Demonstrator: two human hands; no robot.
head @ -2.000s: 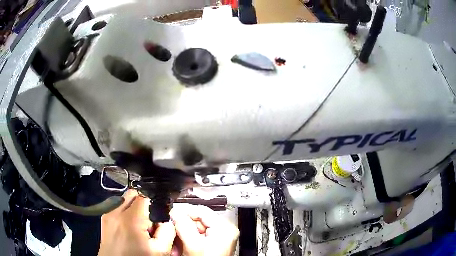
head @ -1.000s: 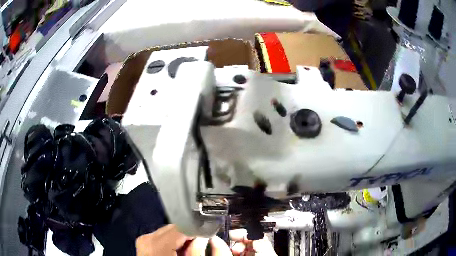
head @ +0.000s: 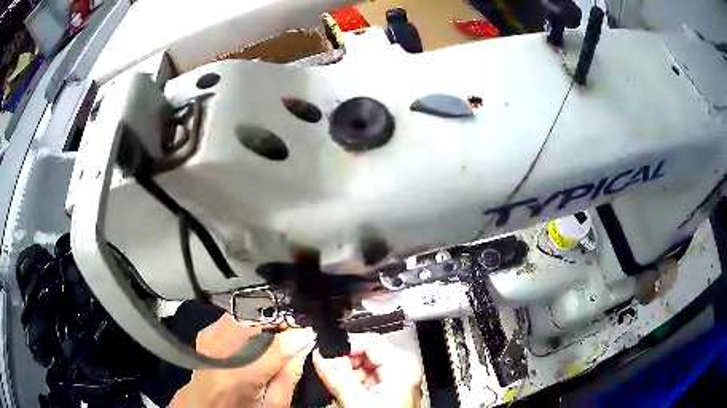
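A white sewing machine (head: 446, 167) marked TYPICAL crosses the view. Its dark presser foot and needle area (head: 328, 319) sits over the fingertips. My left hand (head: 247, 362) is left of it, partly behind the pale curved bar (head: 179, 347), with thumb and fingers pinched together. My right hand (head: 376, 368) is just right of it, fingertips curled close to the foot. A black fabric piece (head: 312, 390) shows between the hands and is mostly hidden by them. The fingertips appear to hold it; the exact grip is blurred.
A black heap of pieces (head: 72, 327) lies at the left. Flat black fabric (head: 187, 319) lies behind my left hand. A cardboard box (head: 275, 49) stands behind the machine. A white bottle with a yellow band (head: 567, 233) is under the arm. Blue material (head: 666, 378) shows at lower right.
The view swung left and up, then back down, shifting the whole machine in the picture. Both hands remain at the presser foot; my left hand's fingers now look more extended toward it.
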